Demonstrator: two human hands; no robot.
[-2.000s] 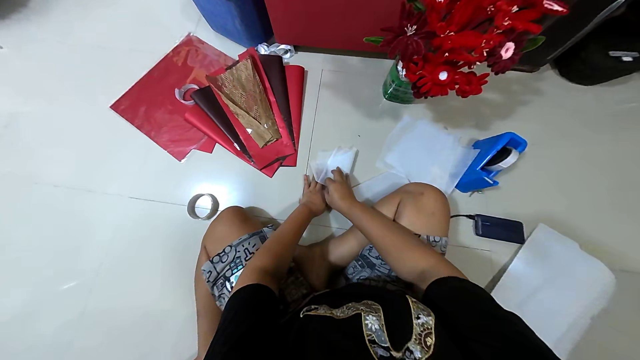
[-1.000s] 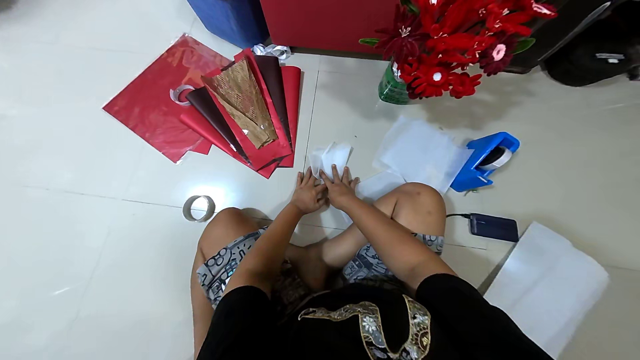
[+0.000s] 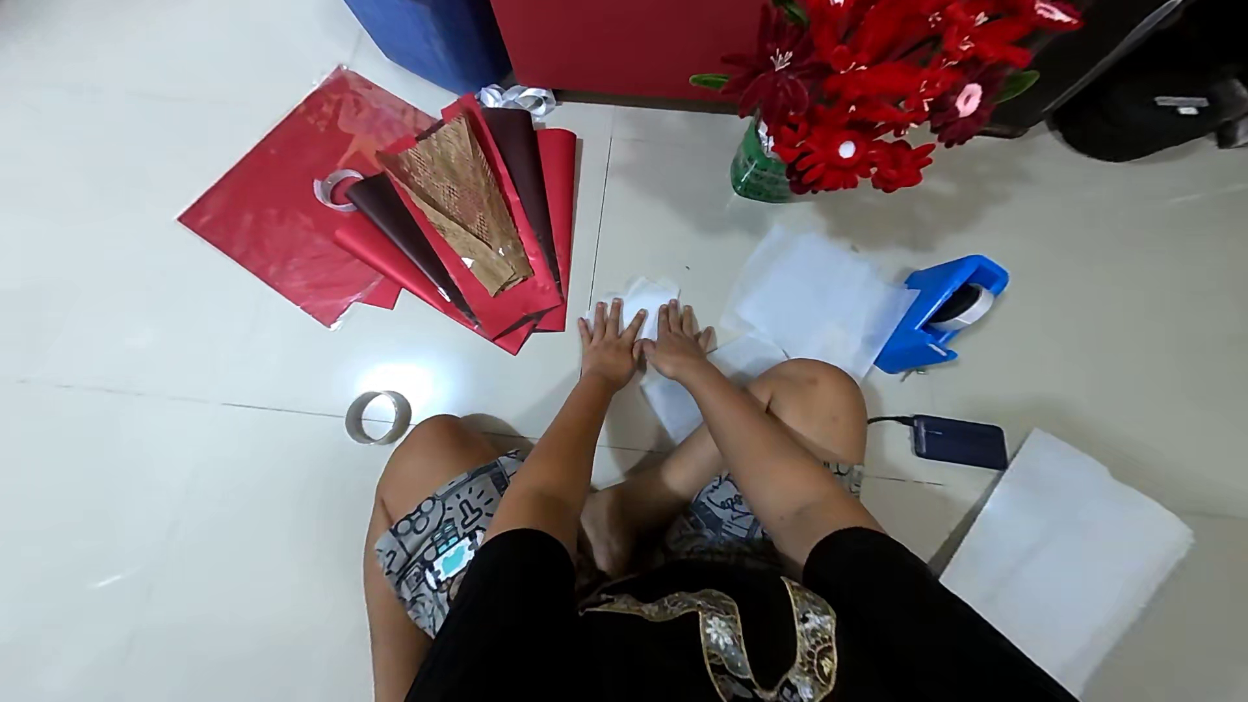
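My left hand (image 3: 611, 343) lies palm down, fingers spread, on a small piece of folded white paper (image 3: 647, 298) on the tiled floor. Beside it, my right hand (image 3: 680, 341) presses flat on the same paper, the two thumbs close together. The hands cover the paper's lower part. Larger thin white sheets (image 3: 814, 297) lie just right of my right hand, with more white paper (image 3: 673, 405) under and beside my right wrist. A blue tape dispenser (image 3: 941, 314) stands at the right edge of those sheets.
Red and dark wrapping papers (image 3: 546, 224) with brown honeycomb paper (image 3: 463, 200) lie upper left. A tape roll (image 3: 378, 417) sits near my left knee. Red flowers (image 3: 846, 146) in a green container (image 3: 760, 171) stand ahead. A power bank (image 3: 959, 442) and white sheets (image 3: 1068, 556) are at right.
My hands, close together with bent fingers at the paper two seconds ago, are now spread flat on it.
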